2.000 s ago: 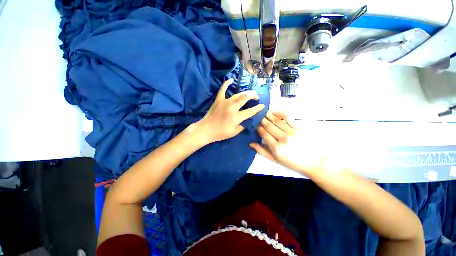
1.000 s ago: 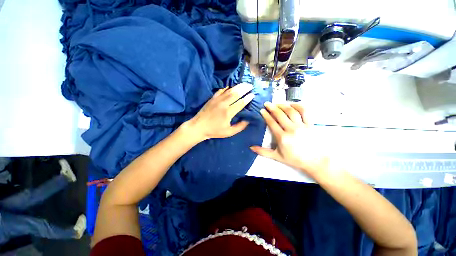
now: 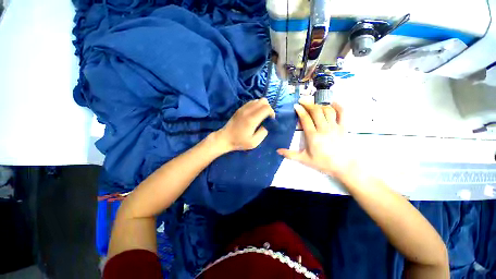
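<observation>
A blue garment piece (image 3: 245, 169) lies under the presser foot (image 3: 296, 80) of the white sewing machine (image 3: 348, 32) and hangs over the table's front edge. Its part near the foot (image 3: 276, 90) is puckered. My left hand (image 3: 250, 126) is on the cloth left of and below the foot, fingers curled, thumb and fingertips pinching a fold. My right hand (image 3: 321, 133) lies at the cloth's right edge, fingers spread, index fingertip on the edge just below the foot. The needle tip is too small to make out.
A large crumpled blue heap (image 3: 157, 65) lies left of the machine. A ribbed black-and-silver knob (image 3: 323, 88) stands right of the foot. A ruler strip (image 3: 457, 175) runs along the table's front. More blue cloth (image 3: 451, 229) hangs below at right. A blue crate (image 3: 103, 226) is below at left.
My left hand's fingers have curled in from spread. My right hand's fingers have straightened and moved up toward the foot. A passing person's legs, seen at lower left one second ago, are gone.
</observation>
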